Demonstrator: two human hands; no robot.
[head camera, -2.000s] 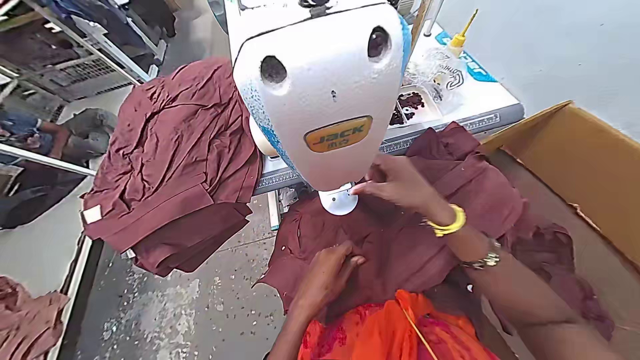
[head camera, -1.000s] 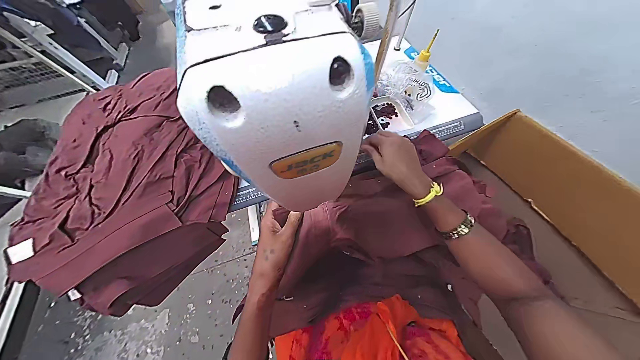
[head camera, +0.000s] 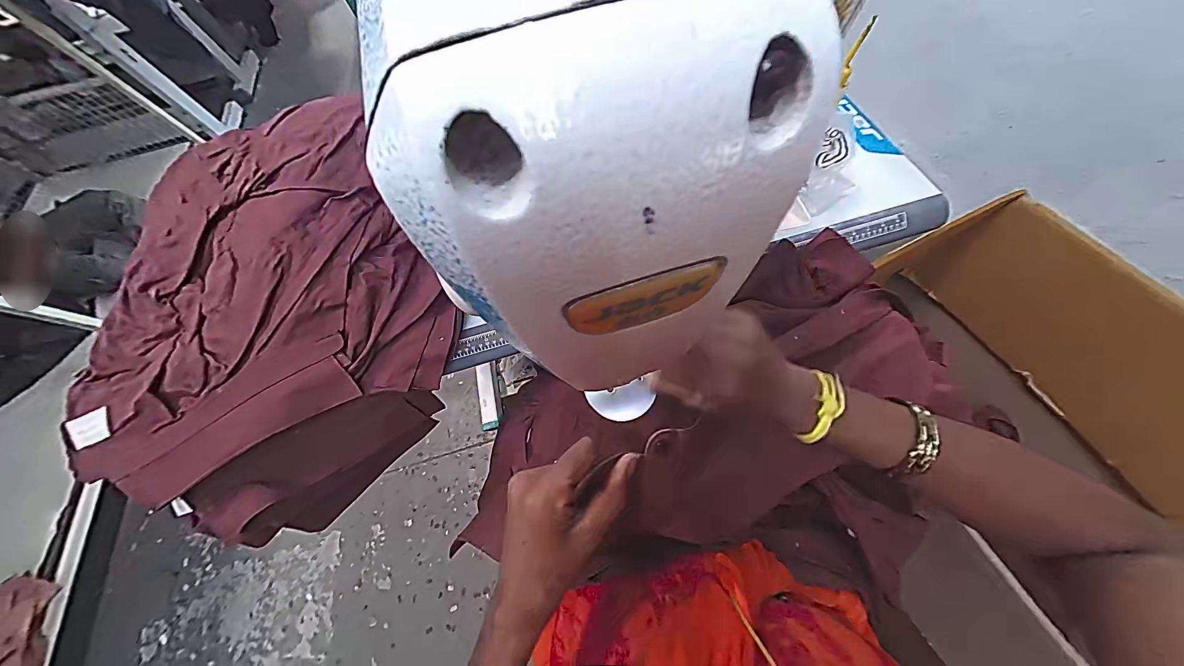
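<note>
A white Jack sewing machine head (head camera: 592, 185) fills the upper middle, with a round white disc (head camera: 621, 400) under its nose. Maroon fabric (head camera: 740, 472) lies below the machine and over the lap. Fingers and thumb of my left hand (head camera: 564, 499) pinch a fold of this fabric, just below and left of the disc. My right hand (head camera: 740, 365), blurred, is at the right side of the disc, fingertips close to it; whether it holds something small cannot be told. A yellow band and a metal bracelet are on that wrist.
A pile of maroon garments (head camera: 268, 305) rests at the left of the machine. An open cardboard box (head camera: 1045, 324) stands at the right. Behind the machine, the white table end (head camera: 888, 190) holds a plastic bag. Metal racks (head camera: 102, 83) and part of a person are at the far left.
My right hand has moved from the tray of small dark pieces beside the machine to the disc under its nose. My left hand has come down from the machine's edge onto the fabric. The view has shifted.
</note>
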